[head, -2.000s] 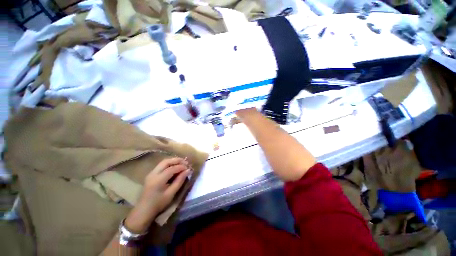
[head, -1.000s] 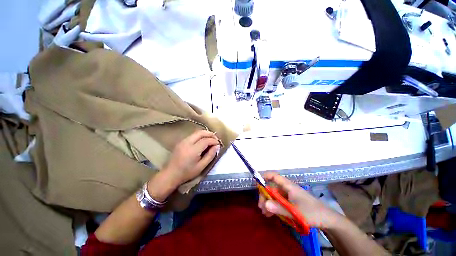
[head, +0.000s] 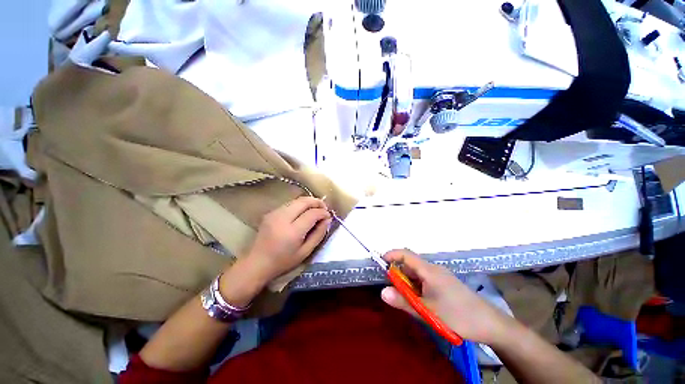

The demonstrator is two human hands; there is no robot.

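The tan jacket point(head: 150, 157) lies over the left part of the white table and hangs off its front edge. The front zipper point(head: 225, 184) runs along an opening in it as a dark toothed line. My left hand point(head: 293, 234) pinches the cloth at the zipper's right end. My right hand point(head: 432, 296) holds scissors with orange-red handles point(head: 420, 304). Their thin blades point up and left, with the tips at the cloth by my left fingertips. Whether the tips touch the cloth I cannot tell.
The white sewing machine point(head: 481, 105) with a blue stripe stands behind the work, its presser foot point(head: 399, 159) right of the cloth. A black strap point(head: 601, 75) hangs over it. A phone point(head: 484, 156) lies behind the needle. White cloth point(head: 248, 60) is heaped behind the jacket.
My right hand reached toward the machine earlier, then came back with the scissors. The blades are now closer together, with their tips nearer my left fingers. My left hand keeps its pinch.
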